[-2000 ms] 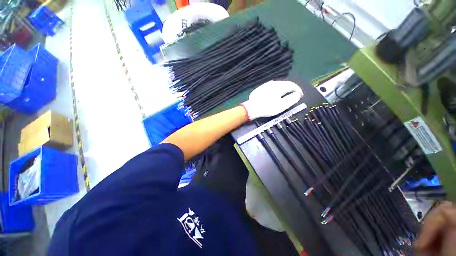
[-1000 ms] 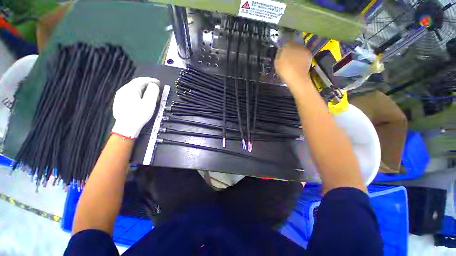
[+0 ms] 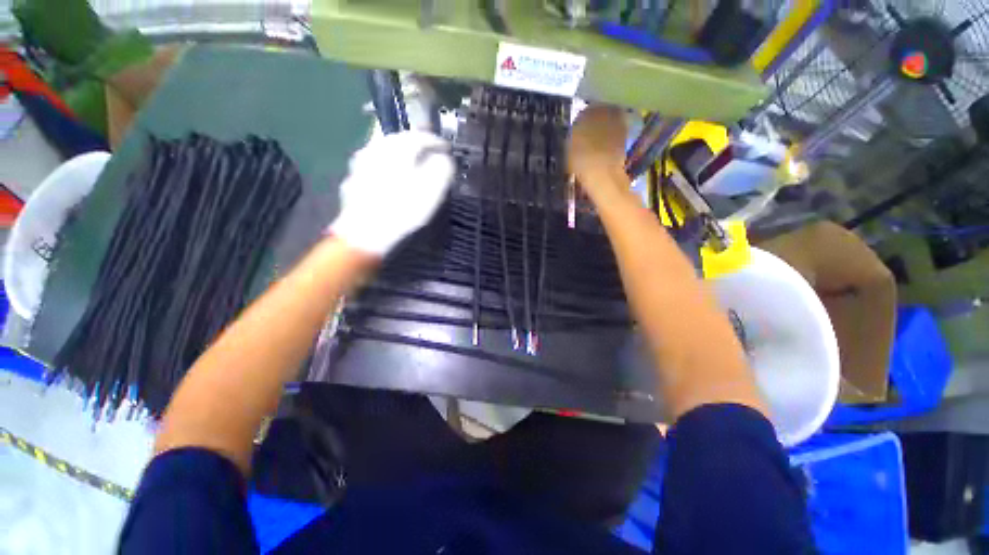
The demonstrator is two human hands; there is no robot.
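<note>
My left hand (image 3: 396,193), in a white knit glove, is blurred over the table's back left, beside the lower mould; I cannot tell if it holds anything. My bare right hand (image 3: 599,143) is at the right side of the mould area, its fingers partly hidden. Between them several black cables (image 3: 505,233) hang forward from the mould area under the press, their stripped ends towards me. A row of black cables (image 3: 434,295) lies beneath them on the dark table (image 3: 407,366). The slotted rail (image 3: 325,338) is at the table's left edge, partly hidden by my left forearm.
A thick pile of black cables (image 3: 184,260) lies on the green mat (image 3: 249,87) at left. The green press head (image 3: 423,46) spans above the mould. White buckets stand at right (image 3: 775,325) and far left (image 3: 38,260). A blue bin (image 3: 857,488) is at lower right.
My left hand has moved right and forward from beside the slotted rail to the press. My right hand is at the mould's right side, slightly further left in view.
</note>
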